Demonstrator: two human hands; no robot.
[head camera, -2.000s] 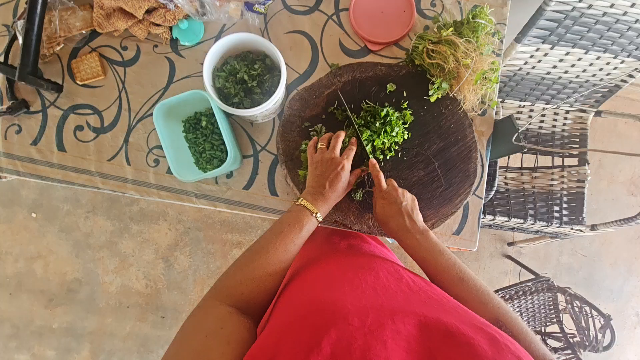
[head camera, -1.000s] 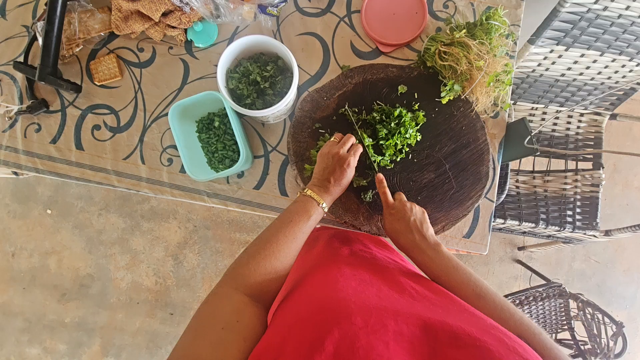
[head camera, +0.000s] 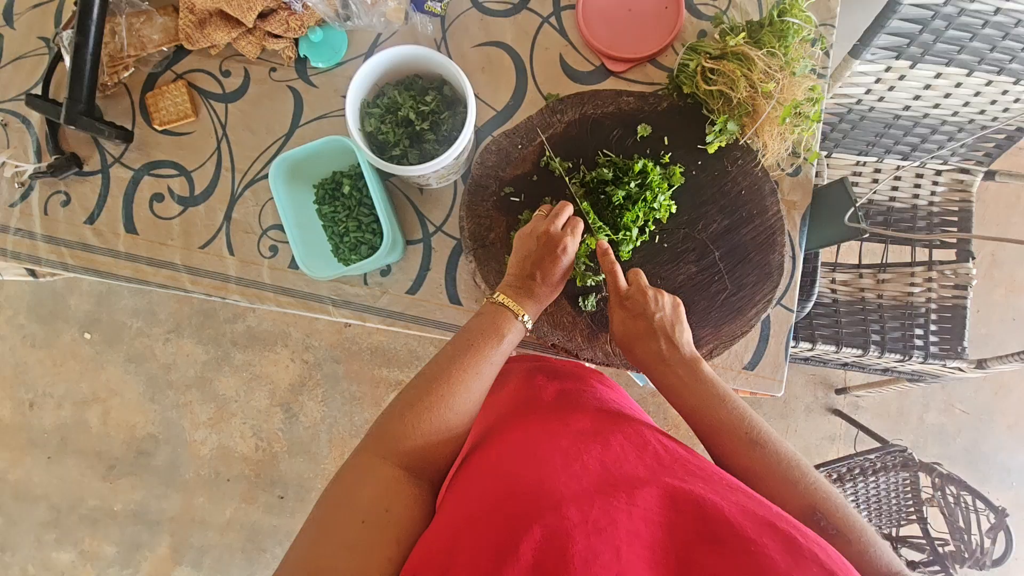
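Note:
My right hand (head camera: 650, 314) grips a knife (head camera: 566, 178), its index finger stretched along the blade's spine; the handle is hidden in the palm. The thin blade points up and to the left across a round dark wooden chopping board (head camera: 720, 264). Close on the blade's left side, my left hand (head camera: 544, 254), with a ring and a gold-coloured bracelet, presses leafy herbs down with curled fingers. Chopped green herbs (head camera: 628, 200) lie heaped right of the blade, with small bits scattered about. A bunch of rooted herbs (head camera: 752, 80) rests at the board's upper right edge.
Left of the board stand a white tub (head camera: 360, 96) of cut leaves and a turquoise container (head camera: 290, 180) of chopped greens. A pink lid (head camera: 628, 28), a turquoise lid (head camera: 323, 46), a cracker (head camera: 170, 104) and a black stand (head camera: 84, 72) are on the patterned tablecloth. Woven chairs (head camera: 896, 296) stand at right.
Both hands remain at the herbs on the board, with the knife between them. The left hand's fingers look more curled than in the earliest frame. The view has shifted slightly.

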